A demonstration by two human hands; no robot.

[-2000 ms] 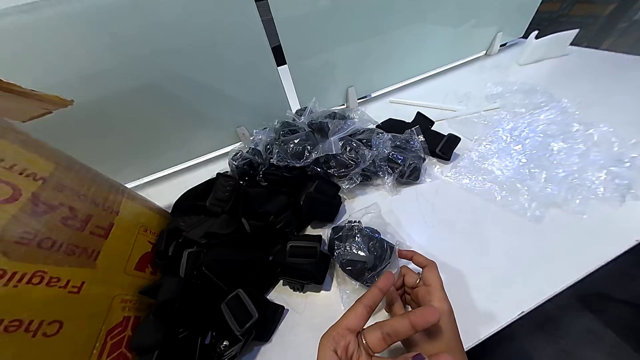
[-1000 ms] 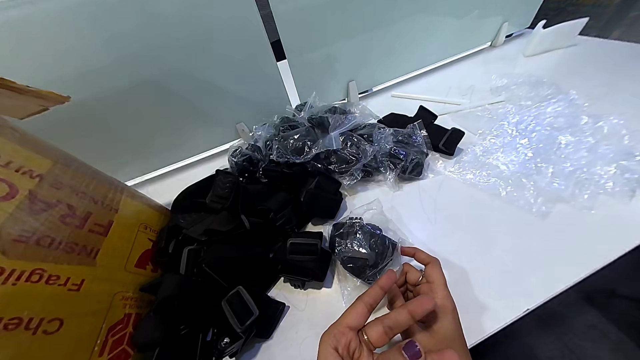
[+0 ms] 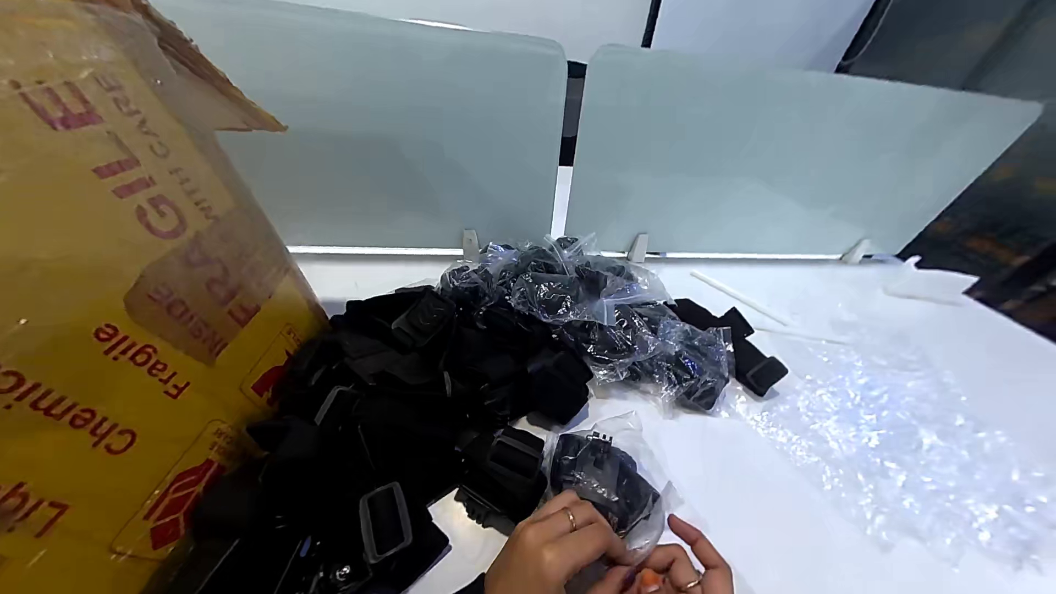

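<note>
Near the bottom middle, a clear plastic bag [image 3: 648,450] with a black strap mount [image 3: 602,483] inside lies on the white table. My left hand [image 3: 553,549] has its curled fingers on the bag's lower left side. My right hand [image 3: 681,569] is at the bag's lower right end, with its index finger raised and the other fingers bent close to the plastic. The fingertips of both hands nearly meet at the bag's lower end and are partly hidden. Left of the bag spreads a pile of black elastic straps with buckles [image 3: 388,412].
Several bagged black mounts [image 3: 610,322] are heaped behind, beside a loose black strap [image 3: 755,367]. Empty clear bags [image 3: 899,445] cover the right side. A taped cardboard box [image 3: 190,272] stands at the left. Frosted panels [image 3: 784,165] line the back edge, near a white stick [image 3: 738,297].
The hands were open beside the bag's lower right; now they are on its lower end, the left one over its left side. The view has turned.
</note>
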